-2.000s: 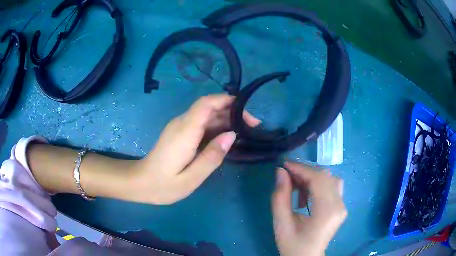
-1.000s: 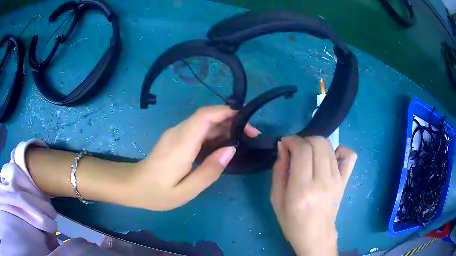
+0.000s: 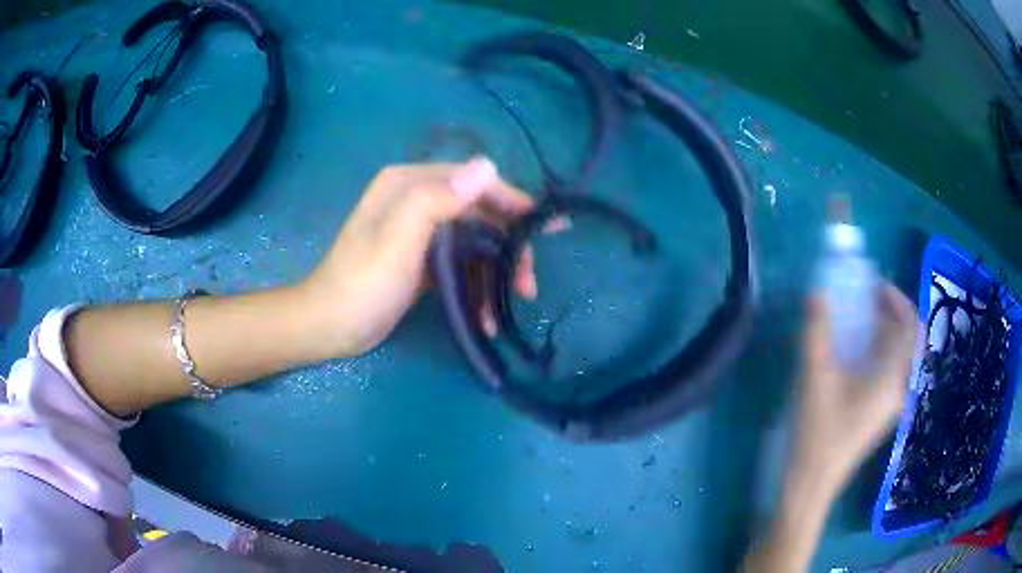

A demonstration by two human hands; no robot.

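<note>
My left hand (image 3: pixel 387 252) holds the black headband (image 3: pixel 734 229) near one end, at the yoke (image 3: pixel 600 213). The headband arcs to the right of the hand and is blurred by motion. The other yoke (image 3: pixel 600 95) is at the top of the loop, with a thin dark wire (image 3: pixel 518 118) by it. My right hand (image 3: pixel 846 381), blurred, holds the translucent white needle-tip glue bottle (image 3: pixel 849 293) with its orange tip up, right of the headband. The metal needle cannot be made out.
The blue parts bin (image 3: pixel 893 476) with tangled black parts stands at the right, close to my right hand. Headband assemblies (image 3: pixel 241 168) lie at the left on the blue-green bench top (image 3: pixel 336 470). Another black assembly (image 3: pixel 885 34) lies on the green belt at the upper right.
My right hand has left the headband, taken up the glue bottle from the bench and moved right. My left hand has turned the headband, its lower edge now lower and the yokes shifted.
</note>
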